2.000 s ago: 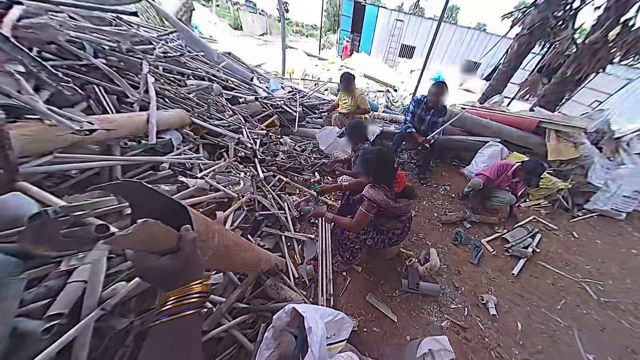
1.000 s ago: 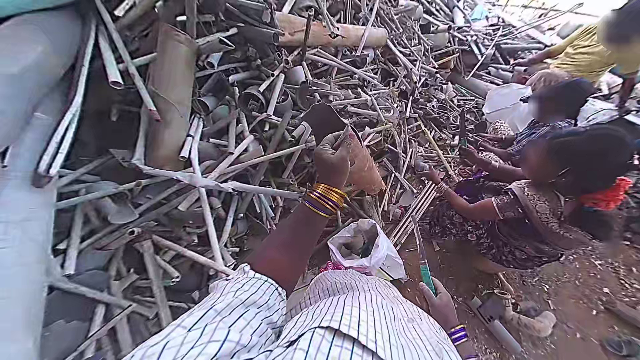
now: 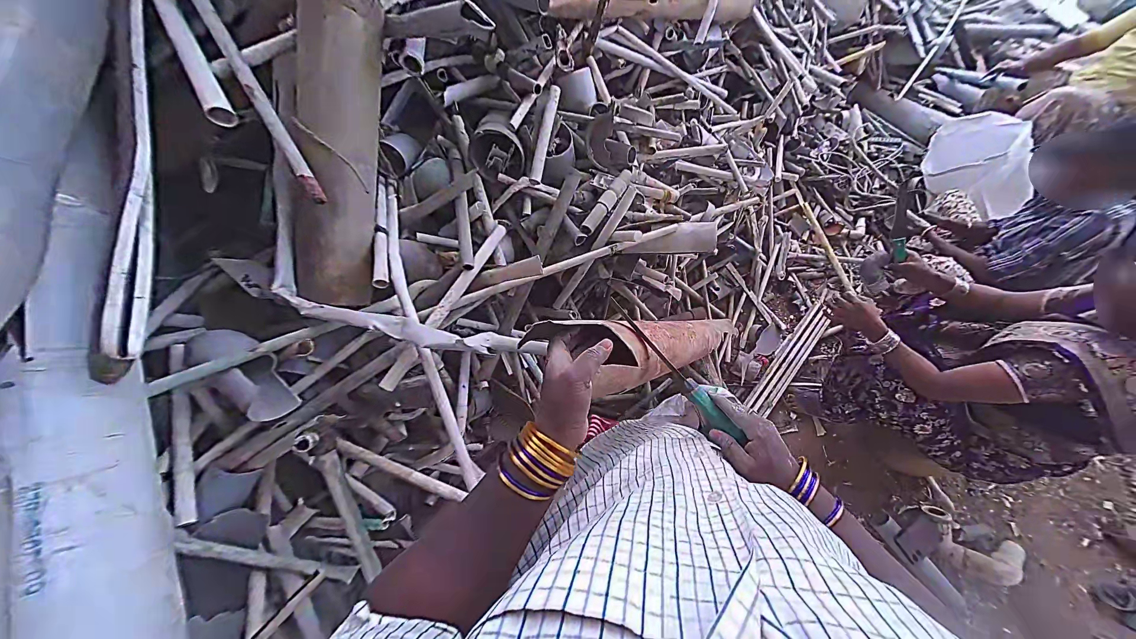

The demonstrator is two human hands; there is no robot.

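Note:
My left hand (image 3: 568,386), below yellow and blue bangles, grips the near rim of a rusty-brown, split plastic pipe piece (image 3: 670,351) that narrows toward the right. In my right hand (image 3: 754,444) is the green handle of a long thin-bladed tool (image 3: 714,413), perhaps a saw or a knife. Its dark blade (image 3: 652,349) points up and left, across the pipe piece. Whether blade and pipe touch, I cannot tell. Loose pipes lie all around the piece.
A heap of scrap plastic pipes (image 3: 532,177) fills the left and middle. Large grey pipes (image 3: 80,426) stand at the far left. At the right a co-worker's hand (image 3: 856,315) holds thin pipes. Behind is a white sack (image 3: 976,160); an elbow pipe fitting (image 3: 985,564) lies on the soil.
The view has swung down toward my lap. The green-handled tool was low beside the white bag a second ago; now its blade is up across the pipe piece, which my left hand still holds.

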